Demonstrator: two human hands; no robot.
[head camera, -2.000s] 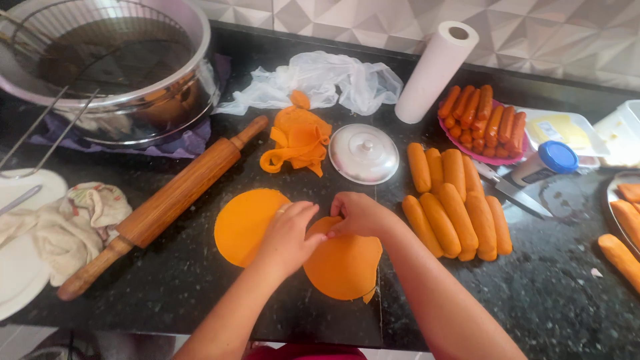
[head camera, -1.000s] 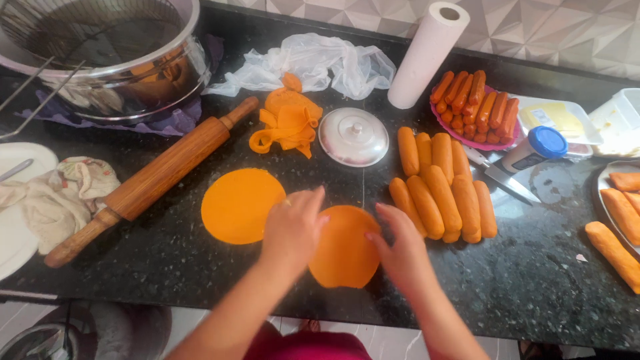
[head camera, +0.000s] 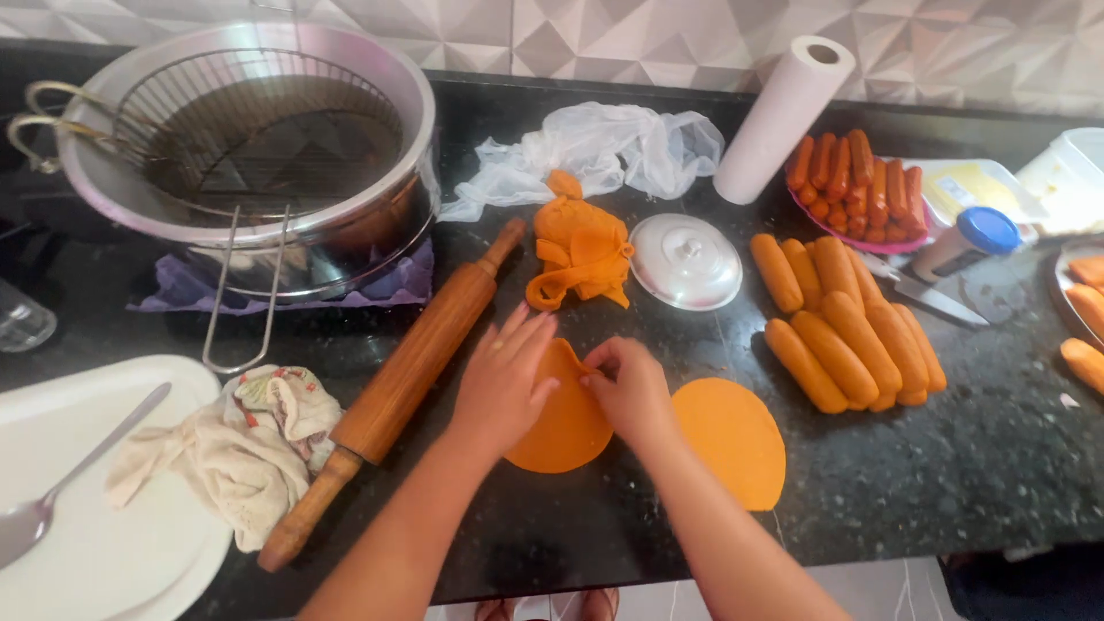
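Note:
My left hand point(head camera: 509, 375) lies flat with fingers extended over the left edge of an orange dough disc point(head camera: 561, 431). The thumb and fingers of my right hand point(head camera: 628, 379) pinch that disc's upper right edge. A second dough disc point(head camera: 733, 440), cut flat at its lower edge, lies on the counter to the right, partly behind my right forearm. Above my hands sits a heap of orange dough scraps point(head camera: 582, 246), beside a round metal lid point(head camera: 687, 261). A wooden rolling pin point(head camera: 418, 371) lies diagonally to the left of my left hand.
Stacked dough rolls point(head camera: 849, 332), a knife point(head camera: 936, 299), a blue-lidded jar point(head camera: 975, 241) and a pink-rimmed bowl of sausages point(head camera: 906, 244) are at right. A paper towel roll point(head camera: 776, 121) stands behind. At left are a pot point(head camera: 418, 112) with a wire basket, a cloth point(head camera: 246, 457) and a white tray point(head camera: 129, 552).
My hands have moved from the right dough disc to the left one. My right hand now pinches its edge. The view has shifted left.

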